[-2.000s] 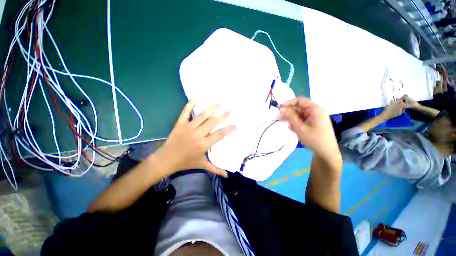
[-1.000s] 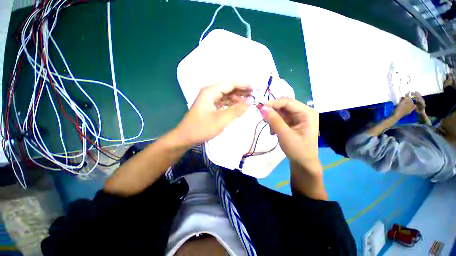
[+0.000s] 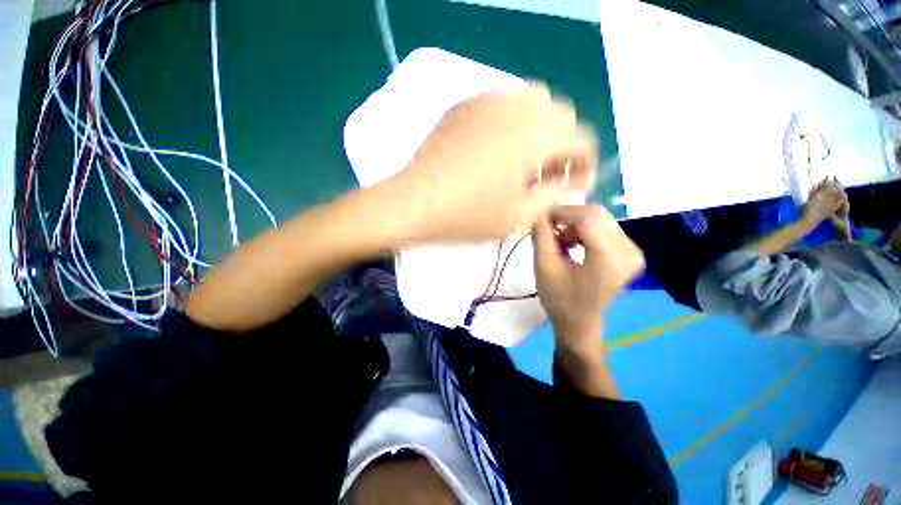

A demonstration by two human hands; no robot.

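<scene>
The white plastic housing [image 3: 395,108] lies on the green mat, partly over my lap. My left hand [image 3: 504,163] is blurred and reaches across the housing's upper right part, fingers bent. Whether it grips anything is unclear. My right hand [image 3: 583,252] is just below it, thumb and finger pinched on thin lead wires at the housing's right edge. The wire ends and any connector there are hidden by the fingers. Thin red and black lead wires [image 3: 499,271] lie on the lower housing, with a small dark connector [image 3: 470,314] near its bottom edge. A white cable [image 3: 385,35] runs up from the housing's top.
A tangled harness bundle [image 3: 94,187] covers the left of the green mat [image 3: 296,79]. A white bench [image 3: 692,108] extends right, with a white part and wires [image 3: 805,153] near another person's hands [image 3: 825,202]. A red object [image 3: 810,471] lies at lower right.
My left hand first left the housing's left edge to join my right, then swung up and right over the housing. The cable loop shifted from the right side to the top.
</scene>
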